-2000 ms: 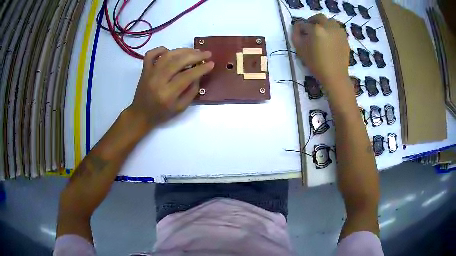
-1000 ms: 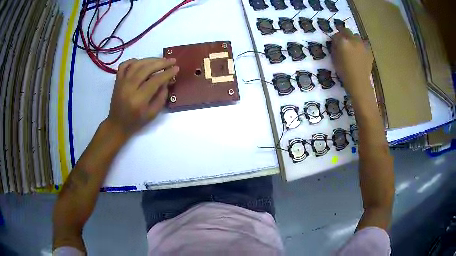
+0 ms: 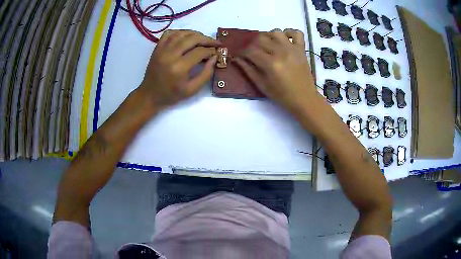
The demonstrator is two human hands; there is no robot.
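The reddish-brown test fixture (image 3: 237,86) lies flat in front of me, with screws at its corners. My left hand (image 3: 179,63) is at its left edge, fingertips beside the small brassy contact terminals (image 3: 222,57). My right hand (image 3: 275,63) is over the fixture's right part, its thumb and finger reaching toward the same terminals and hiding the locating nest. Whether either hand pinches a speaker or lead wires cannot be told. The white speaker tray (image 3: 321,179) at right holds rows of dark and silvery small speakers (image 3: 332,92), with one tan empty spot (image 3: 397,71).
Red and black fixture cables (image 3: 151,17) loop at the upper left. Stacked grey-brown board edges (image 3: 40,81) stand at far left beside yellow and blue tape lines. A brown cardboard sheet (image 3: 432,91) lies right of the tray. The bench's front edge (image 3: 237,174) is near my body.
My right hand has moved left from the tray's far side onto the fixture. A tan spot now shows in the tray's third row. My left hand stays at the fixture's left edge; the camera view has shifted.
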